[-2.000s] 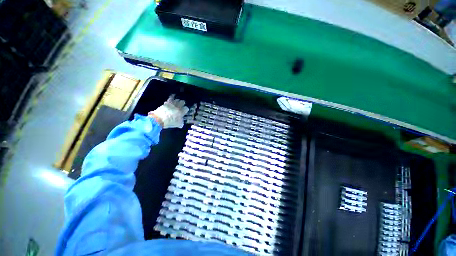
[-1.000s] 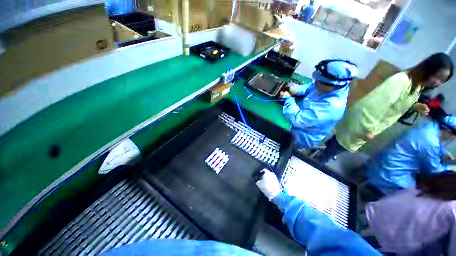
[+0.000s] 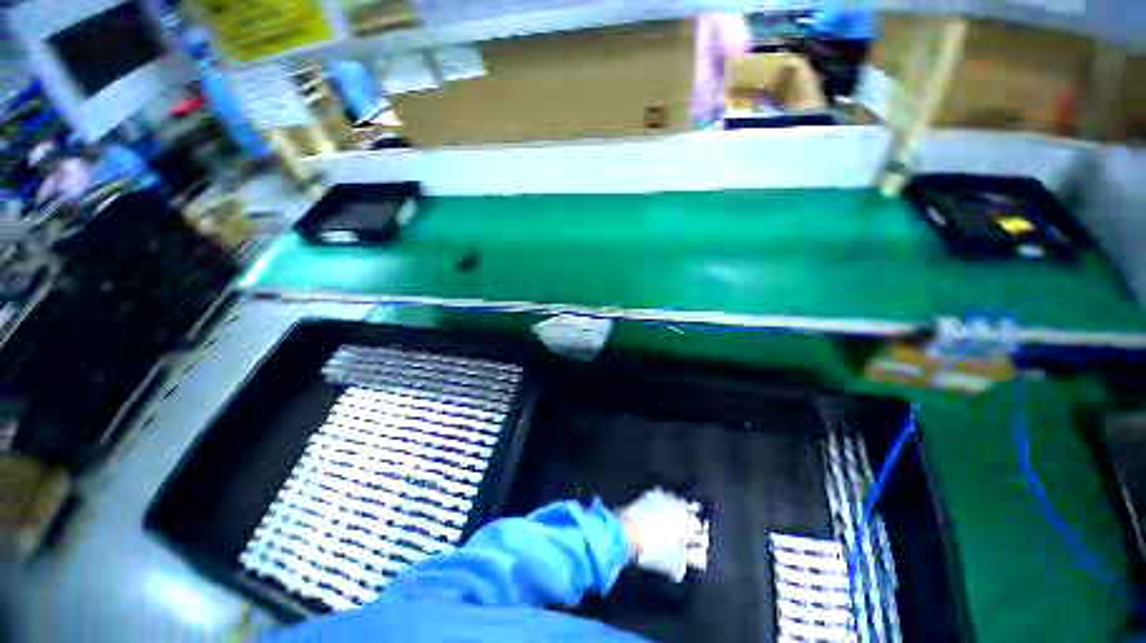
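My left hand (image 3: 660, 534), in a white glove, reaches in from the lower left over the middle black tray (image 3: 628, 440). It is at a small group of silvery metal parts (image 3: 699, 538), which show just past its fingers; the hand hides the rest. The fingers are blurred, so a grip on a part cannot be told. More silvery parts stand in a column (image 3: 811, 588) at the tray's right, beside long upright rows. The left black tray (image 3: 201, 471) holds many rows of silvery parts (image 3: 377, 484). My right hand is not in view.
A thin blue line (image 3: 890, 465) crosses the right rows. A green bench (image 3: 603, 258) lies behind, with a black box (image 3: 361, 214) at left and a dark tray (image 3: 999, 220) at right. A small brown carton (image 3: 936, 368) and crumpled white item (image 3: 573, 333) sit near its edge.
The view has swung from the left tray to the right and back to the middle. My left hand has left the left tray's far corner for the small group. My right hand has gone out of view.
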